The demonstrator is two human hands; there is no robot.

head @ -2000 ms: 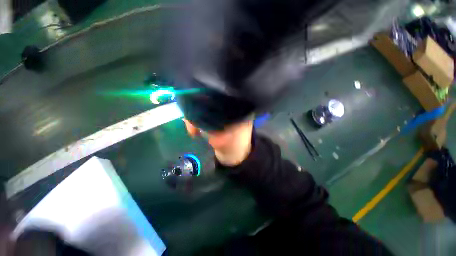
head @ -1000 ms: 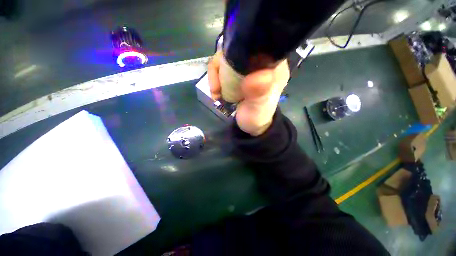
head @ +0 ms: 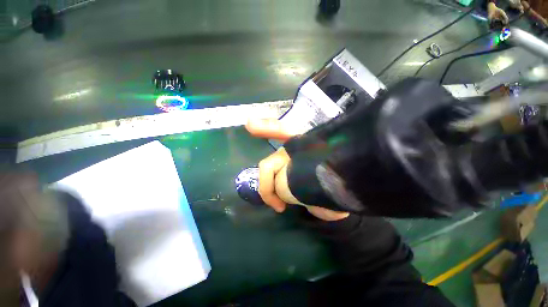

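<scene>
My right hand (head: 279, 177) is shut around the tan grip of a thick black electric screwdriver (head: 372, 156), which lies tilted across the view to the right. A round unit (head: 247, 183) is on the green bench, partly hidden by my right hand; whether the tool tip touches it is hidden. The white-grey screw feeder (head: 354, 66) stands just beyond the hand. My left hand (head: 24, 225) is a blur at the left edge; its grip cannot be made out. Its dark sleeve lies over the white foam block (head: 150, 222).
A lit unit (head: 171, 99) stands on the conveyor belt (head: 234, 54), with dark units farther back. Black cables and a ring-shaped part (head: 434, 50) lie at upper right. Another person's hands (head: 496, 15) are near a glowing unit. Cardboard boxes (head: 496, 267) are at lower right.
My right hand has moved from the feeder down-left to the round unit, and the screwdriver now tilts right. My left hand has come into view at the left edge. The feeder is more exposed.
</scene>
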